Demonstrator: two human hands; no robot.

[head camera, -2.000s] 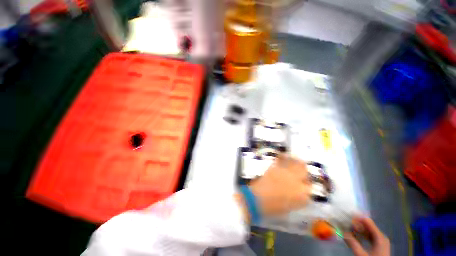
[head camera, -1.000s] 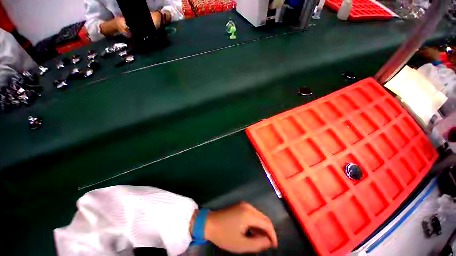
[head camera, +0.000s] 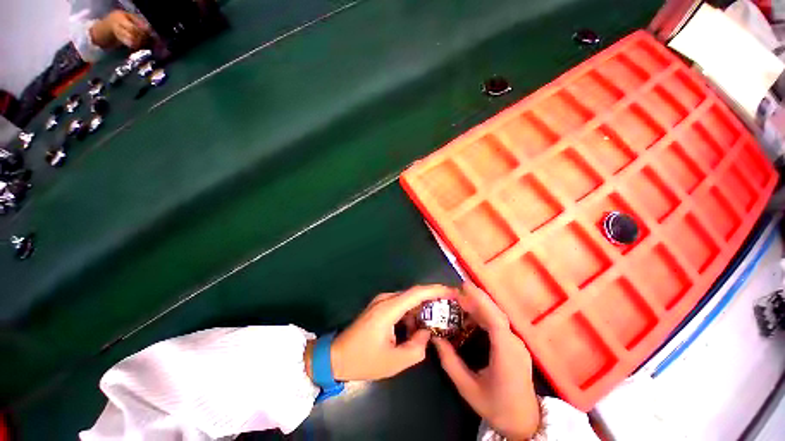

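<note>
A small round watch unit [head camera: 441, 318] with a silver rim and a pale, detailed inner side faces up between my two hands. My left hand [head camera: 379, 338], with a blue wrist band, holds its left edge between thumb and fingers. My right hand [head camera: 495, 366] holds its right side with fingertips. The hands are just off the lower left edge of the red-orange blister tray [head camera: 535, 288]. One dark round unit [head camera: 621, 227] with a silver rim lies in the tray; the other visible pockets hold no unit.
The green conveyor [head camera: 284, 172] carries scattered units [head camera: 76, 127] at the far left and two dark units [head camera: 497, 85] behind the tray. Another person's hand [head camera: 120, 30] is at the upper left. Pale sheets [head camera: 723, 56] lie behind the tray. The white press table [head camera: 689, 388] is at the lower right.
My right hand has come into view, and both hands now hold a watch unit. The view has shifted down, so the tray and conveyor sit higher.
</note>
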